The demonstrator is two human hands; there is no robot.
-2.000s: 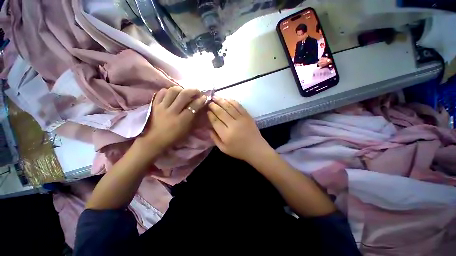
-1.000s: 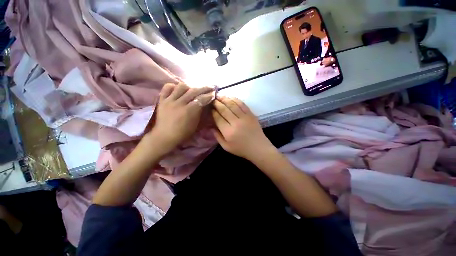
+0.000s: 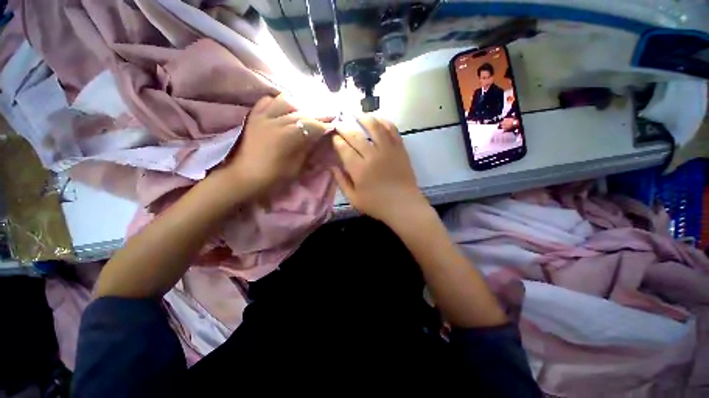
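Observation:
A dusty pink garment piece with white panels (image 3: 210, 78) lies bunched on the table left of the needle area and hangs over the front edge. My left hand (image 3: 272, 144), with a ring, presses and pinches its edge. My right hand (image 3: 377, 159) is beside it, fingertips on the same edge, almost touching my left fingers. The held edge is at the front of the presser foot area (image 3: 370, 89), where lamp glare hides detail. The cloth under my fingers is mostly covered.
A lit smartphone (image 3: 488, 109) lies right of the needle. A small dark tool (image 3: 585, 96) is right of it. Pink and white cloth (image 3: 575, 256) heaps below the table's right edge, by a blue crate (image 3: 678, 204). Brown tape (image 3: 29, 206) covers the table's left end.
The camera view has shifted, showing more of the machine head. Both hands and the held edge are now closer to the presser foot. The phone's picture has changed slightly.

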